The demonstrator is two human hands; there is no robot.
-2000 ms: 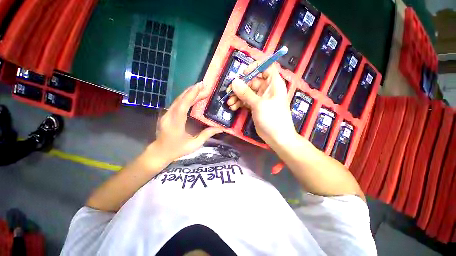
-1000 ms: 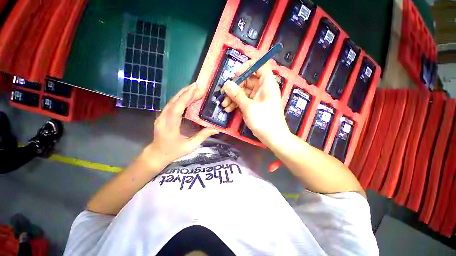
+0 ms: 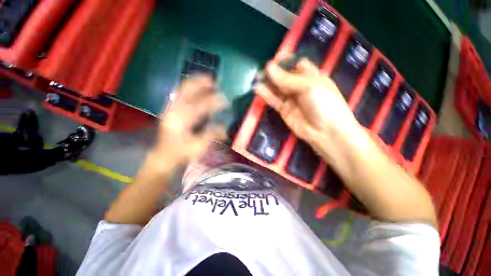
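Observation:
The red foam tray (image 3: 245,132) lies tilted on the bench edge, with black phone bodies (image 3: 267,138) in its pockets. My right hand (image 3: 307,97) is blurred over the tray's left part, its fingers curled. A dark shape shows at its fingers; whether it is the tweezers cannot be told. My left hand (image 3: 191,116) is strongly blurred, off the tray, with fingers apart, and covers the near part of the sticker sheet (image 3: 203,60). I see nothing clear in it. A dark blurred patch lies between the hands at the tray's left edge.
Red foam trays (image 3: 102,46) are piled at the left, with lower trays holding phones (image 3: 64,101) below. Stacked red trays (image 3: 457,188) stand at the right. A person's dark shoe (image 3: 78,139) is on the grey floor with its yellow line (image 3: 105,171).
My left hand has left the tray edge and moved up over the sheet. My right hand has lifted off the near-left phone and moved up. The whole view has shifted.

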